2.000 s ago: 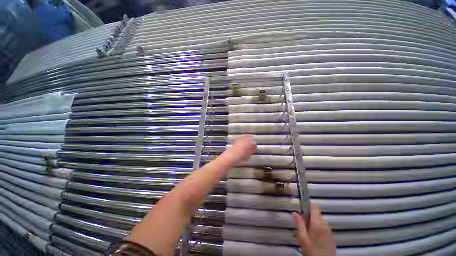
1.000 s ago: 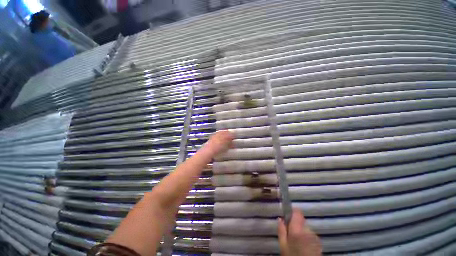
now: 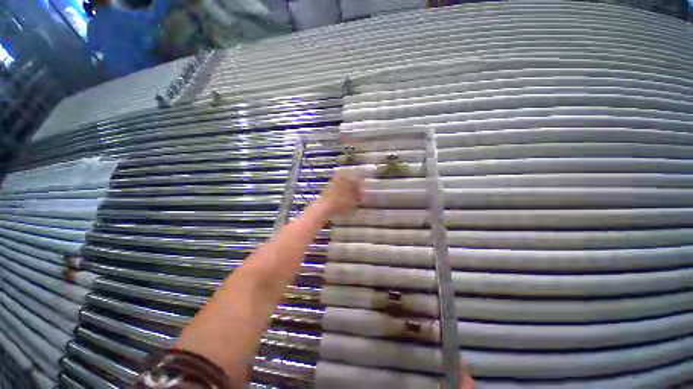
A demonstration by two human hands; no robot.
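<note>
A rectangular silver rack frame (image 3: pixel 440 251) is held above the rows of tubes. Its two long side bars run towards me and a thin bar joins them at the far end. My left hand (image 3: pixel 347 191) reaches between the side bars, its fingers curled and blurred; whether it holds anything cannot be told. My right hand (image 3: pixel 466 379) is at the bottom edge, mostly cut off, with only a fingertip showing beside the near end of the right side bar.
Padded white tubes (image 3: pixel 562 220) spread right and far, bare shiny tubes (image 3: pixel 175 220) left of centre. Small dark clips with brown patches (image 3: pixel 394 299) sit inside the frame outline. A toothed metal strip (image 3: pixel 182 80) and a blurred blue shape (image 3: pixel 121 34) are at the upper left.
The view has shifted. The rack's far end appears slightly lower, my left hand is a little higher in the frame, and my right hand has dropped almost out of the picture.
</note>
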